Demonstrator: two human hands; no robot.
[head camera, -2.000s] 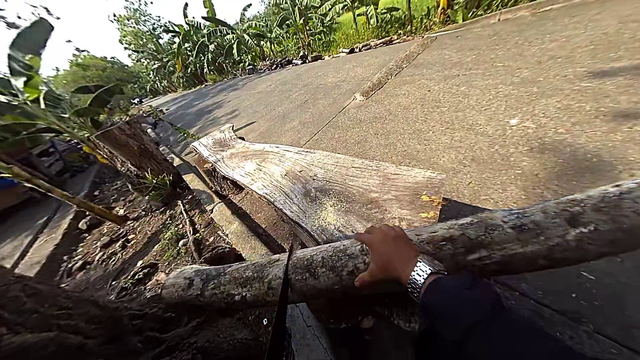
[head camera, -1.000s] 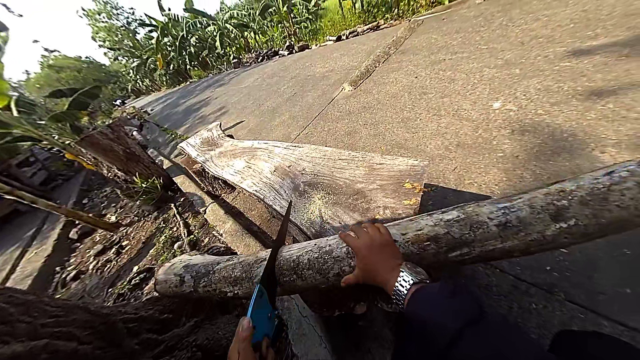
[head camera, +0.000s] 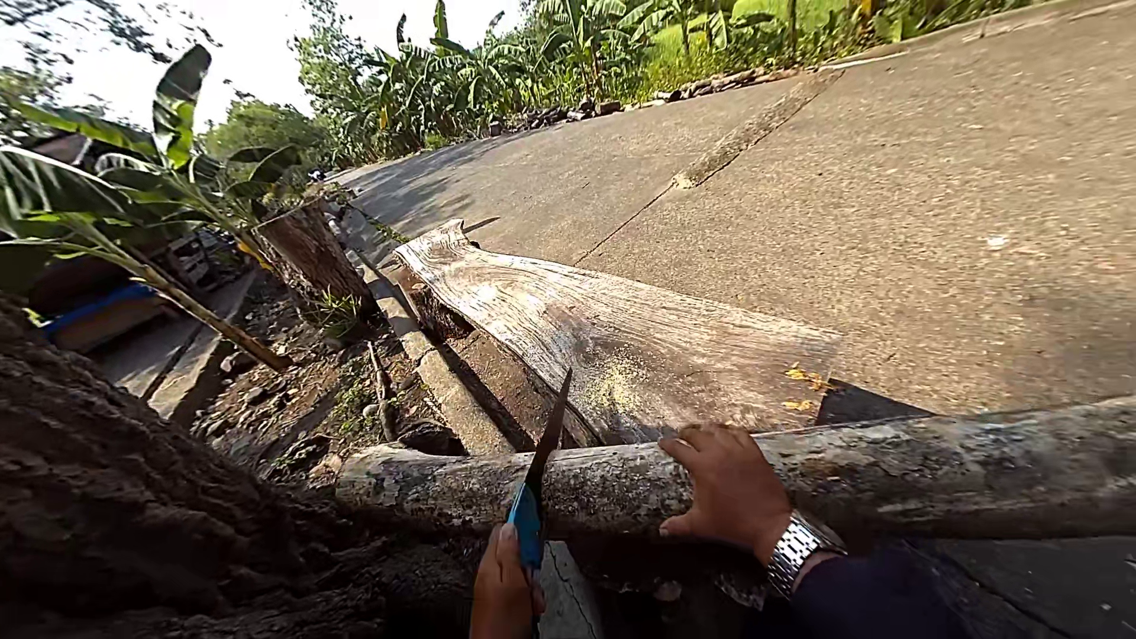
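Note:
My left hand (head camera: 504, 581) is closed around the blue handle of a hand saw (head camera: 548, 430), low in the view. The saw's dark, tapered blade crosses the round wooden log (head camera: 612, 484) near its left end, and its tip points up past the log. To the right of the saw, my right hand (head camera: 732, 488) lies over the log, fingers on top and thumb on the near side, with a metal-band watch at the wrist. Beyond the log lies a weathered wooden slab (head camera: 621, 333) with pale sawdust (head camera: 617, 382) on it. Whether the blade has cut into the log cannot be told.
A thick tree trunk (head camera: 115, 497) stands close on the left. Farther off are a stump (head camera: 311, 253), a banana plant (head camera: 191, 315) and a concrete curb (head camera: 444, 382) beside stony soil. Concrete paving (head camera: 958, 222) stretches beyond the slab and to the right.
The saw has moved up and away from me across the log; its blue handle and my left hand have come into view since the earliest frame. My right hand has stayed on the log.

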